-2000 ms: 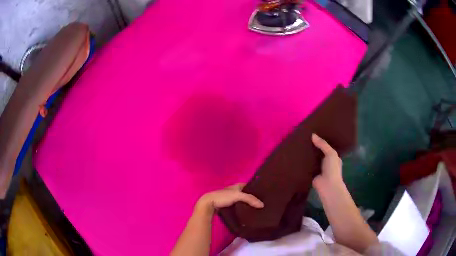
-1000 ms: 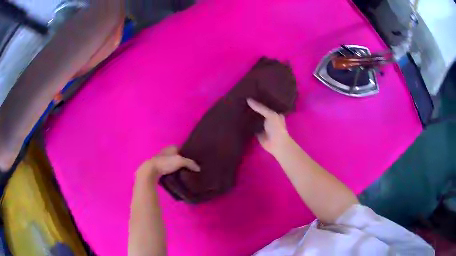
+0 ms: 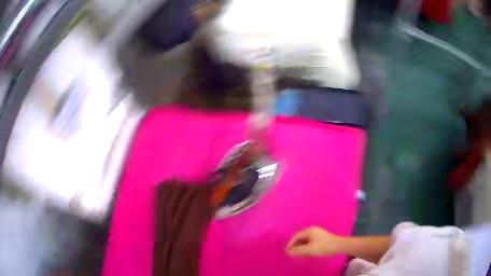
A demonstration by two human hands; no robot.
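A dark brown cloth piece lies on the bright pink ironing table, cut off by the lower edge of the view. A steam iron with a silver soleplate rim sits just right of it, near or against its upper edge. My right hand is over the right part of the pink table, apart from the cloth and the iron, with its fingers curled; it is blurred, and I see nothing in it. My left hand is out of the picture.
A dark ledge with a light blue patch borders the table's far edge. A hose or cord rises from the iron. White surfaces stand beyond and at the left. Green floor shows at the right.
The view has swung and blurred. Both hands have let go of or left the cloth as far as seen: my right hand is away from it, my left hand is gone from view.
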